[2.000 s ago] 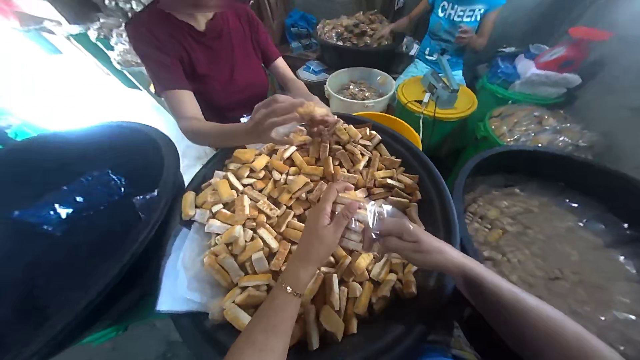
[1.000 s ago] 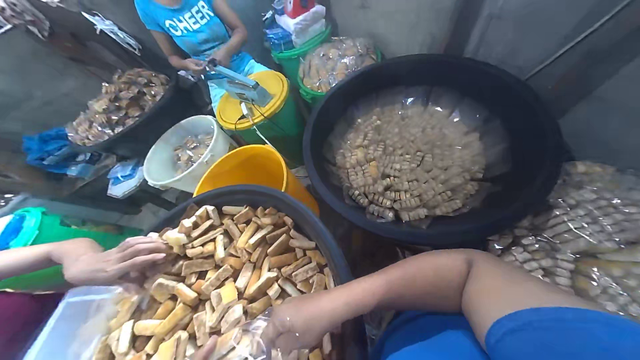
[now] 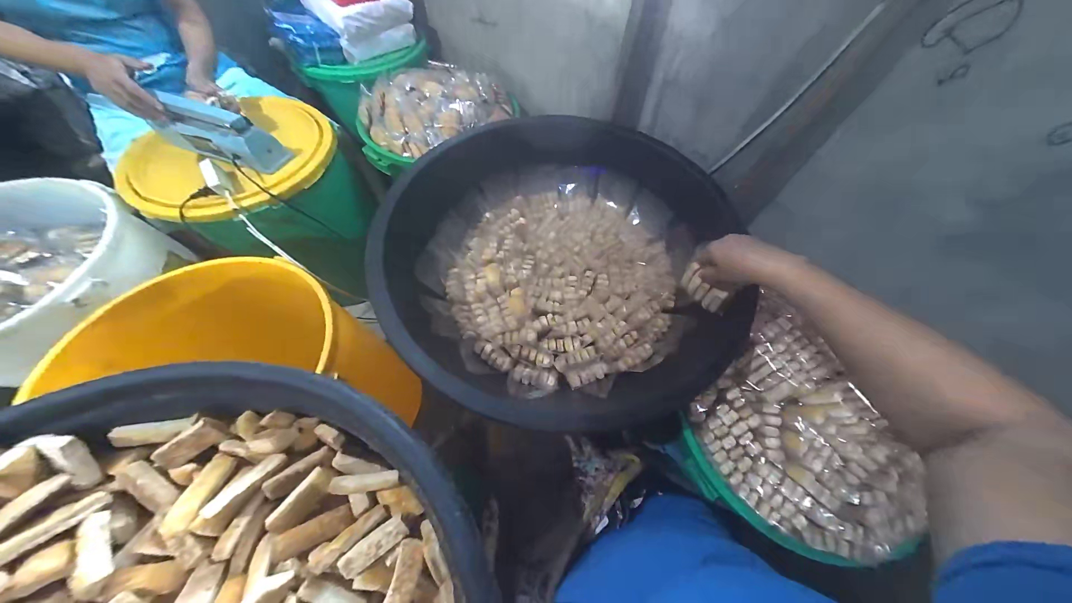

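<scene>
My right hand (image 3: pixel 737 261) reaches in from the right over the rim of a round black tub (image 3: pixel 394 335). It holds a clear plastic packet of biscuit-like pieces (image 3: pixel 703 289) at the tub's inner right wall. Many filled clear packets (image 3: pixel 569 285) lie in a ring-like heap inside that tub. My left hand is out of view. At the lower left, a dark tub (image 3: pixel 435 477) holds loose, stick-shaped, tan baked pieces (image 3: pixel 226 511).
A green basket (image 3: pixel 699 469) heaped with filled packets stands under my right forearm. A yellow bucket (image 3: pixel 209 293), white bucket (image 3: pixel 100 226) and green bucket of packets (image 3: pixel 377 155) stand about. A co-worker's hand (image 3: pixel 126 84) rests on a blue heat sealer (image 3: pixel 218 130) on a yellow lid (image 3: pixel 310 134).
My right hand has moved from the loose pieces to the black packet tub on the right. My left hand, seen earliest over the pieces, is out of view. The view has swung right.
</scene>
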